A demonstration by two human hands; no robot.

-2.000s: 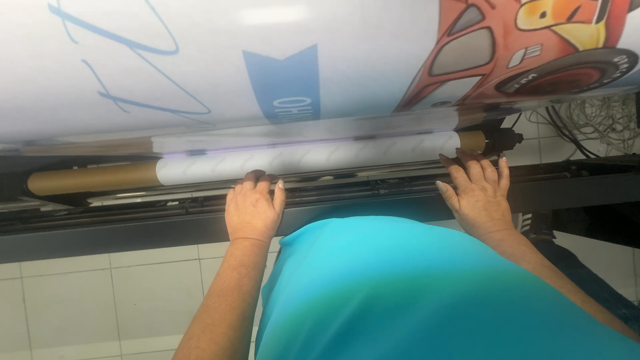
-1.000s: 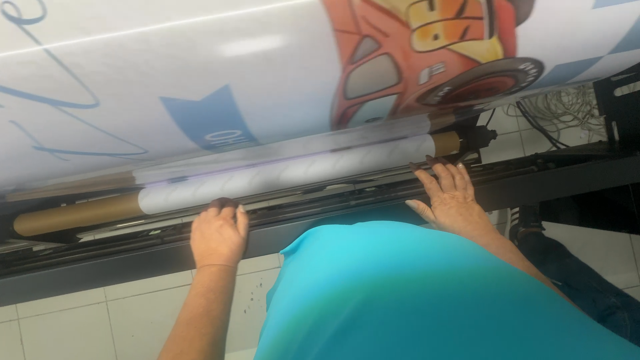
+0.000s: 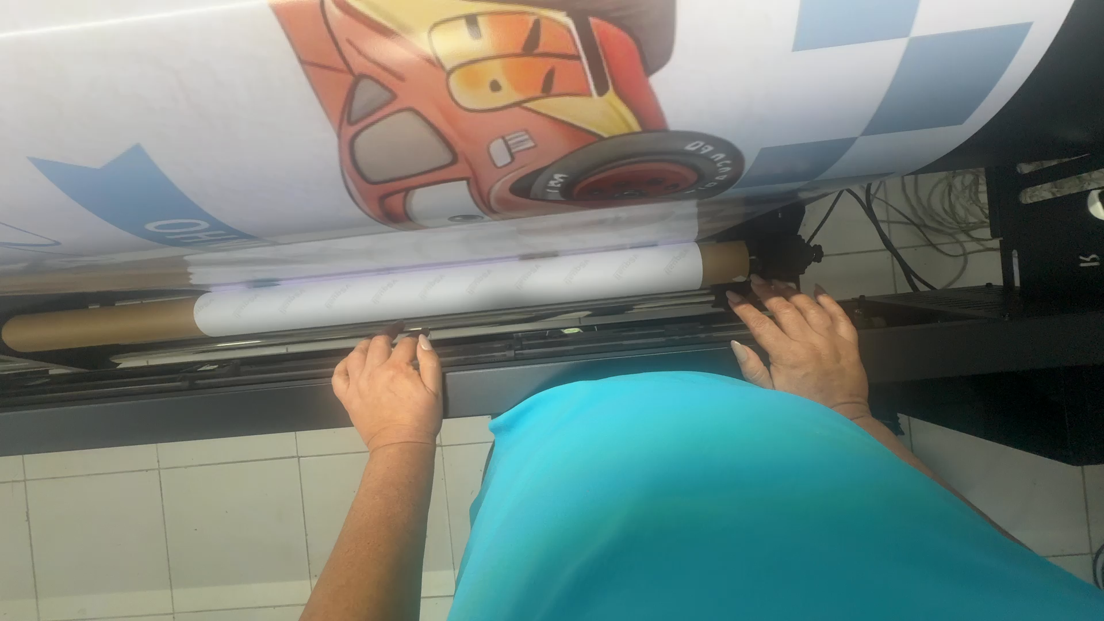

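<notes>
My left hand [image 3: 390, 385] rests on the dark metal front rail [image 3: 216, 405] of a large-format printer, fingertips over its inner edge and partly hidden. My right hand [image 3: 798, 345] lies with spread fingers on the same rail farther right, its fingertips near the right end of the roll. Behind the rail lies a roll of white media [image 3: 457, 285] on a brown cardboard core [image 3: 103, 324] that sticks out at both ends. Above it hangs a wide printed sheet [image 3: 233, 78] with a red cartoon car [image 3: 509, 112], a blue banner and blue checks. Neither hand holds a loose object.
A black roll holder [image 3: 789, 246] stands at the core's right end. Loose cables [image 3: 936, 216] lie on the tiled floor [image 3: 233, 517] behind the rail at right. A black machine side frame [image 3: 1048, 207] borders the right. My turquoise shirt [image 3: 733, 500] is close to the rail.
The printed sheet shows more of the car and checks at right, as the view has shifted between frames. Both hands remain at the rail.
</notes>
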